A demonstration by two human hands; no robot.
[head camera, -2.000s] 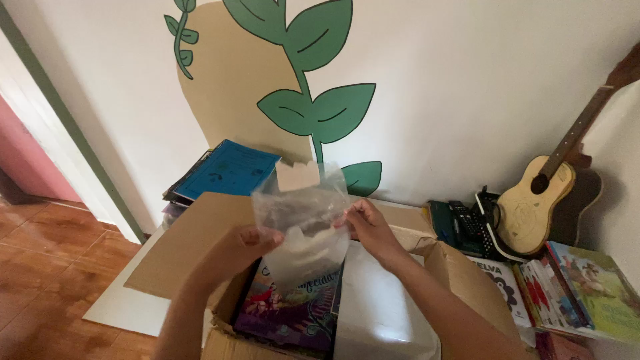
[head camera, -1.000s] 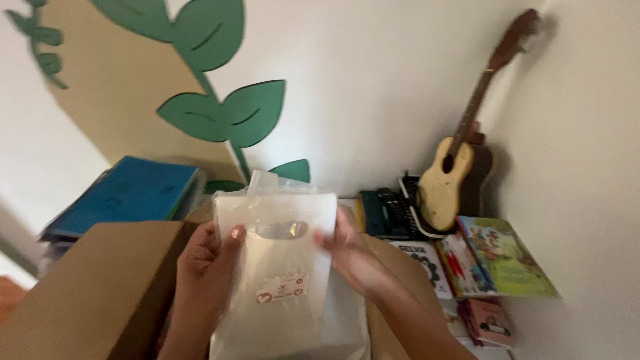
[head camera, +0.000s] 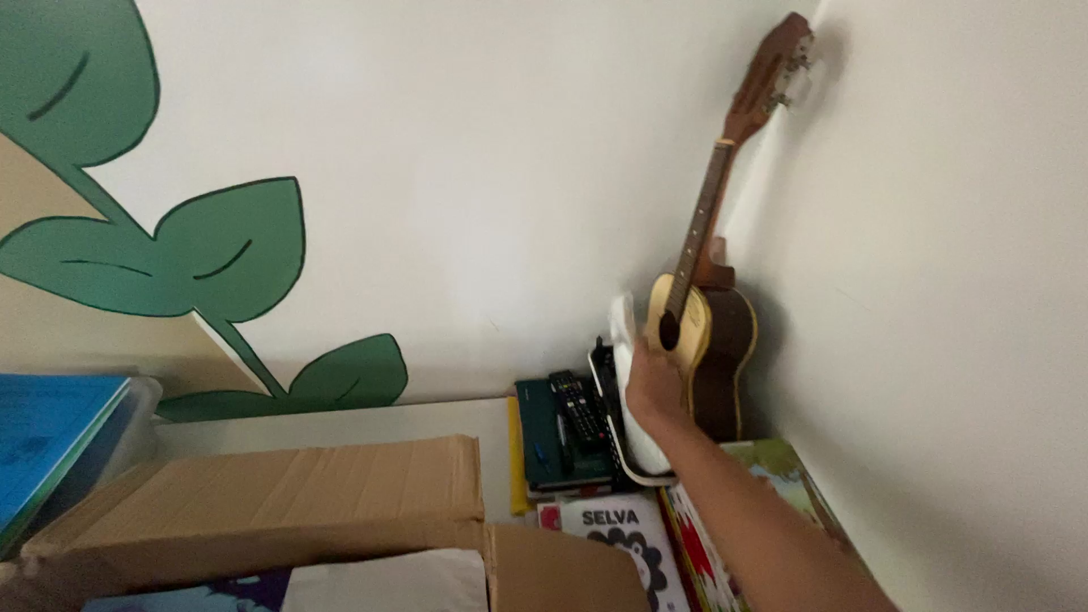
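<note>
My right hand (head camera: pixel 659 382) reaches out to the right, its fingers closed around a white, bag-like bundle (head camera: pixel 637 433) in front of the small guitar. The bundle rests in or against a white-rimmed black holder (head camera: pixel 608 399), whose inside is mostly hidden. My left hand is out of view. Below lies an open cardboard box (head camera: pixel 255 510), with a white packet (head camera: pixel 391 582) and a purple and blue item (head camera: pixel 195 595) inside.
A small guitar (head camera: pixel 680 323) leans in the wall corner. Beside the holder, a black remote control (head camera: pixel 578 408) lies on a dark green book (head camera: pixel 540 425). Books (head camera: pixel 612 518) lie right of the box, and blue folders (head camera: pixel 51 433) at the left.
Both hands held a clear plastic bag over the box; now the right hand is at the holder by the guitar, and the left has left the view. The view has swung right.
</note>
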